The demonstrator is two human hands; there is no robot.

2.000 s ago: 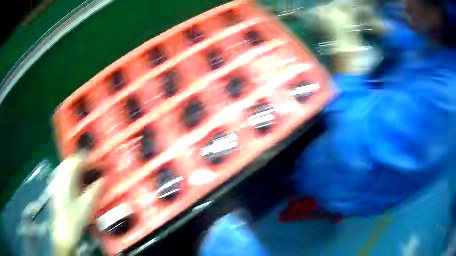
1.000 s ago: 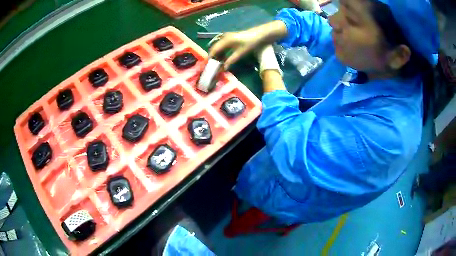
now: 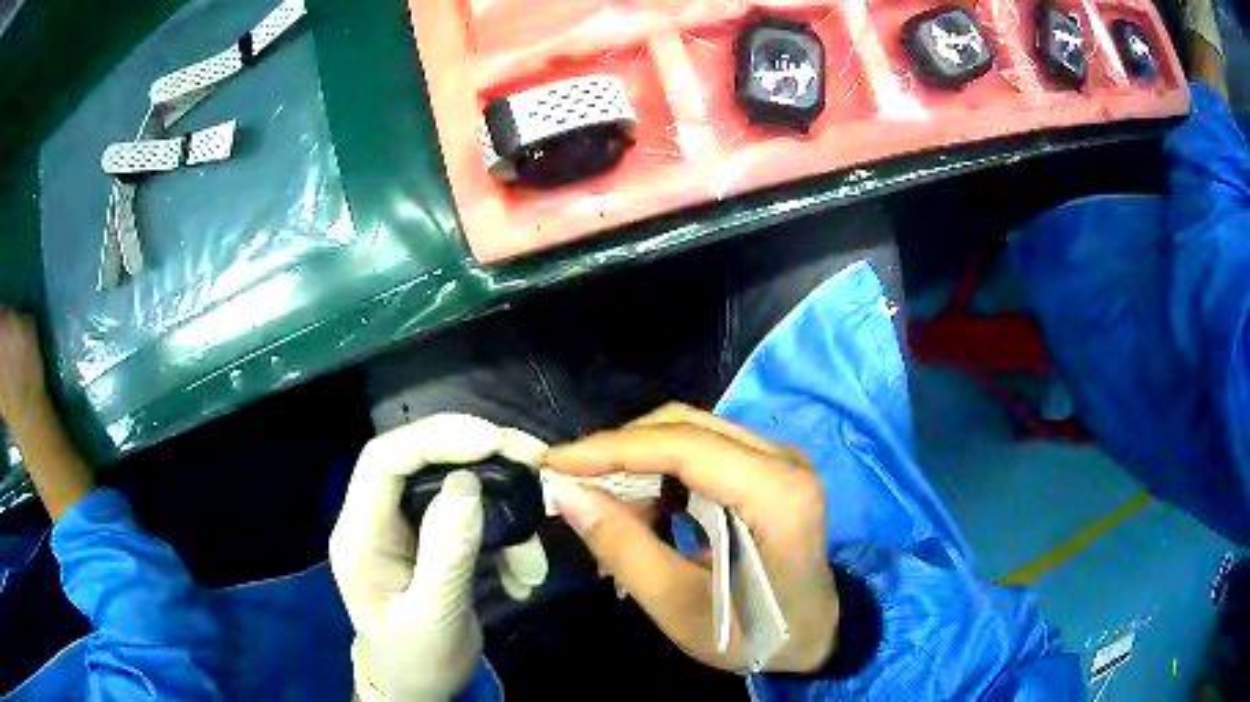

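Note:
My left hand [image 3: 411,576], in a white glove, holds a black watch case [image 3: 505,505] over my lap, with the thumb across it. My bare right hand [image 3: 727,501] pinches a white perforated watch strap [image 3: 624,484] at the case's right edge. The strap's loose part hangs down under my right palm. The joint between strap end and case is hidden by my fingertips. A strapped watch [image 3: 565,121] sits in the near-left pocket of the red foam tray [image 3: 473,206]. Bare watch cases [image 3: 781,71] lie in the pockets to its right.
Loose white straps [image 3: 206,77] lie on a clear plastic sheet [image 3: 274,178] on the green bench, left of the tray. The bench edge [image 3: 603,261] runs above my hands. Another person's arm [image 3: 41,432] is at left; a blue-smocked person [image 3: 1152,295] is at right.
The view has turned down and left, away from the whole tray. Both my hands have come into view, holding a case and strap. The co-worker at right is now mostly cut off.

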